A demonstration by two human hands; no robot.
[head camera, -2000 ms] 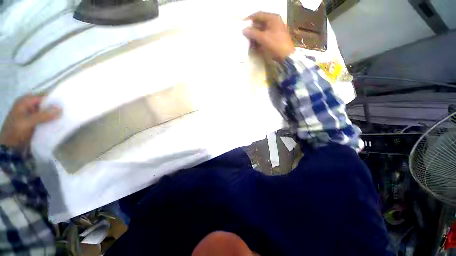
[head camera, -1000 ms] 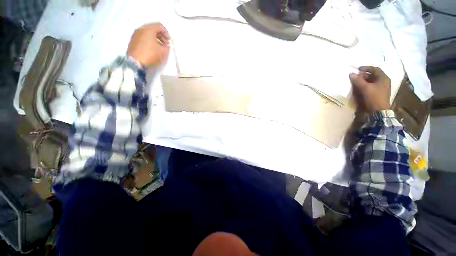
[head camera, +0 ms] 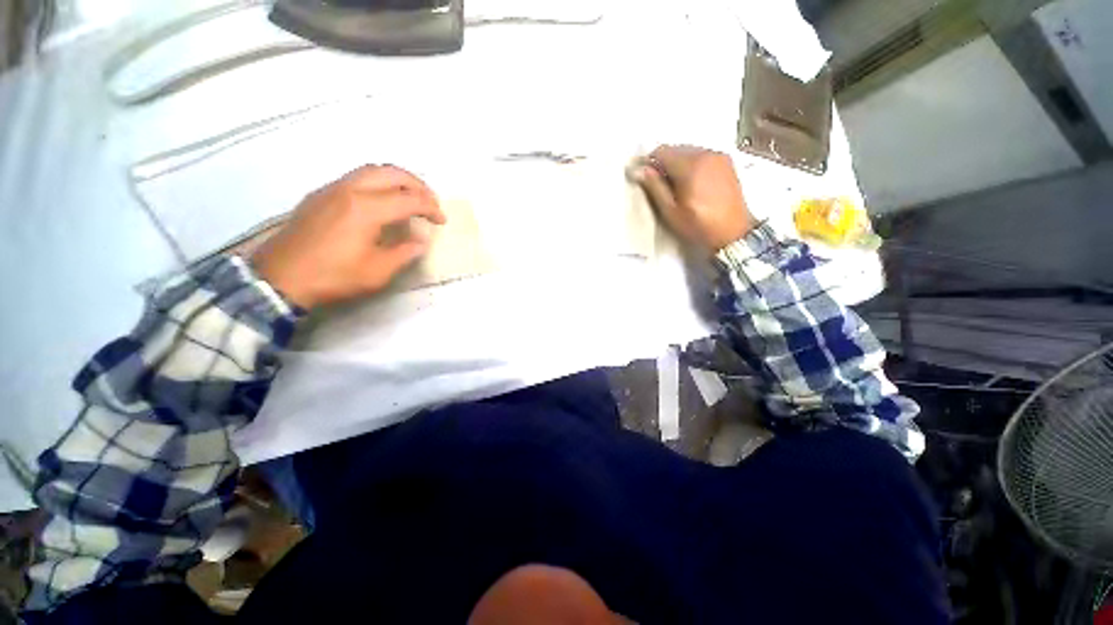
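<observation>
A beige fabric piece (head camera: 458,248) lies on the white-covered table in front of me, partly hidden by my left hand and washed out by glare. My left hand (head camera: 354,232) rests over its left part, fingers bent and apart, with nothing seen held. My right hand (head camera: 693,193) is at the right end of the piece, thumb and finger close together at its edge; glare hides whether they pinch it. A small dark line (head camera: 541,156) shows on the cloth between the hands. Thin-edged pale pieces (head camera: 232,153) lie at the upper left.
A dark iron (head camera: 372,25) stands at the top edge. A brown plate (head camera: 787,112) and a yellow lump (head camera: 826,220) are at the table's right side. A fan (head camera: 1068,458) stands at the right. White strips (head camera: 669,393) lie below the table edge.
My hands have moved closer together, the left one now over the fabric piece. The camera view has turned, so the plate, yellow lump and fan show again at the right.
</observation>
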